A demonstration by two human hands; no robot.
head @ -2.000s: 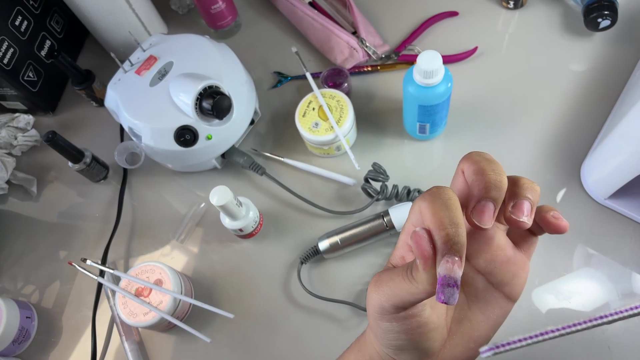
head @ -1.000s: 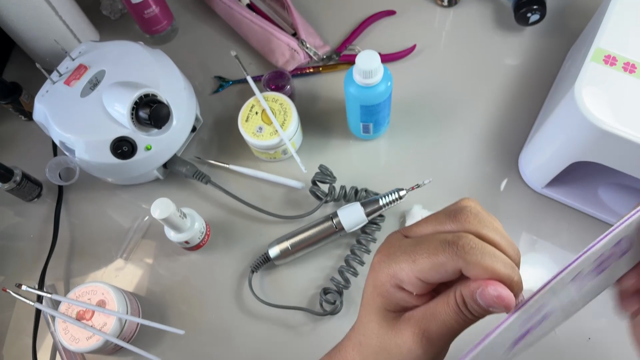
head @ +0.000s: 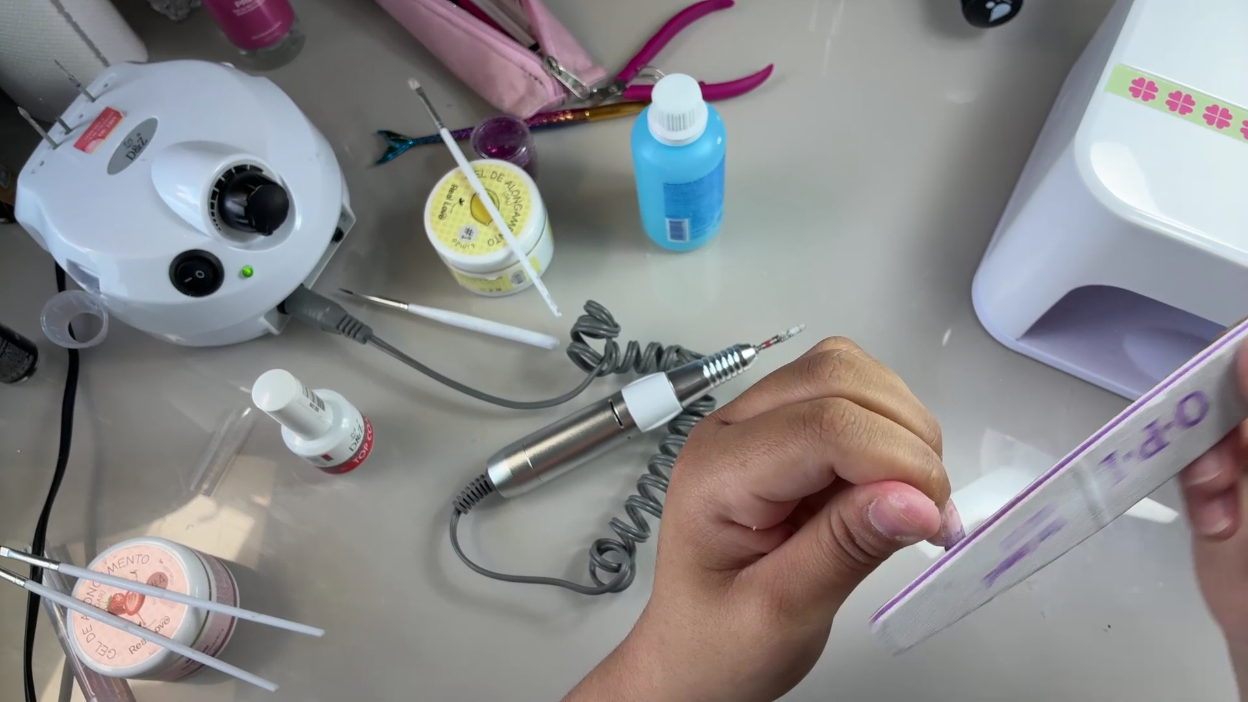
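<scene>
My left hand (head: 799, 507) is curled in the lower right middle, thumb pressed against the bent fingers, holding no object. One purple glittery nail (head: 950, 526) sticks out past the thumb and meets the edge of a white nail file (head: 1063, 517) with purple rims. At the right edge my right hand (head: 1219, 507) grips the file's upper end; most of that hand is out of view. Behind my left hand lies a silver electric nail drill handpiece (head: 565, 448), its bit pointing up and right, with a coiled grey cord (head: 639, 517).
A white drill control unit (head: 185, 195) stands upper left, a white nail lamp (head: 1102, 195) upper right. Between are a blue bottle (head: 680, 175), a yellow-lidded gel jar (head: 487, 219) with a brush across it, and pink-handled nippers (head: 673, 39). A white polish bottle (head: 317, 424) and pink-lidded jar (head: 136, 604) stand left.
My left hand has turned from palm up with fingers spread apart to a curled fist. The file has risen from the lower right corner to the purple nail. The view has shifted to the right.
</scene>
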